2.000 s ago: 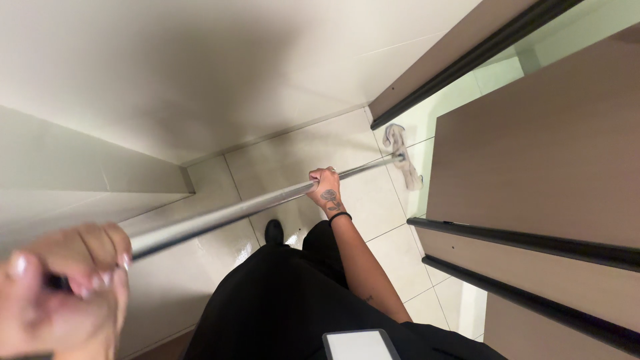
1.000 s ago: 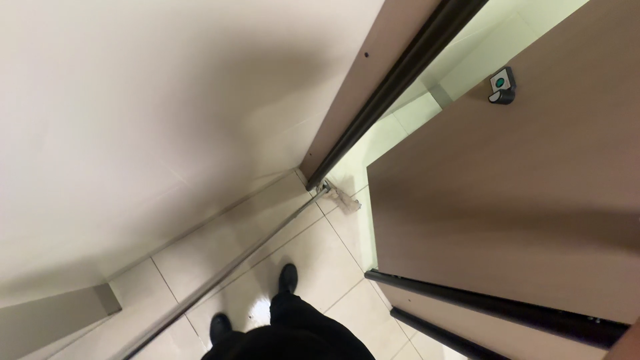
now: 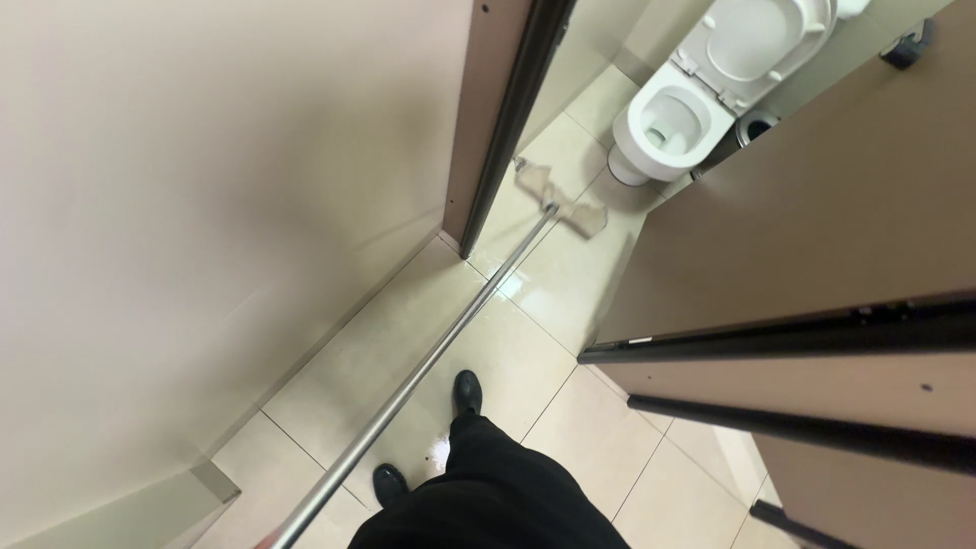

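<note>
A long metal mop pole (image 3: 412,374) slants from the bottom left edge up to a beige mop cloth (image 3: 583,217), which lies spread on the tiled floor inside a toilet cubicle. At the bottom left edge a blurred sliver of my left hand (image 3: 265,541) shows against the pole, closed on it; its fingers are hidden. My right hand is out of view. Beyond the cloth stands a white toilet (image 3: 671,130) with its lid and seat raised.
A partition with a dark edge (image 3: 503,130) stands left of the cloth; a brown door (image 3: 801,206) is at the right. Behind it a bin (image 3: 755,126) shows beside the toilet. Wet shine marks the floor tiles (image 3: 507,286). My black shoes (image 3: 467,390) are on the floor below.
The mop cloth has moved from beside the partition's end farther into the cubicle. Both hands showed on the pole two seconds ago. The view has shifted, bringing the toilet into sight.
</note>
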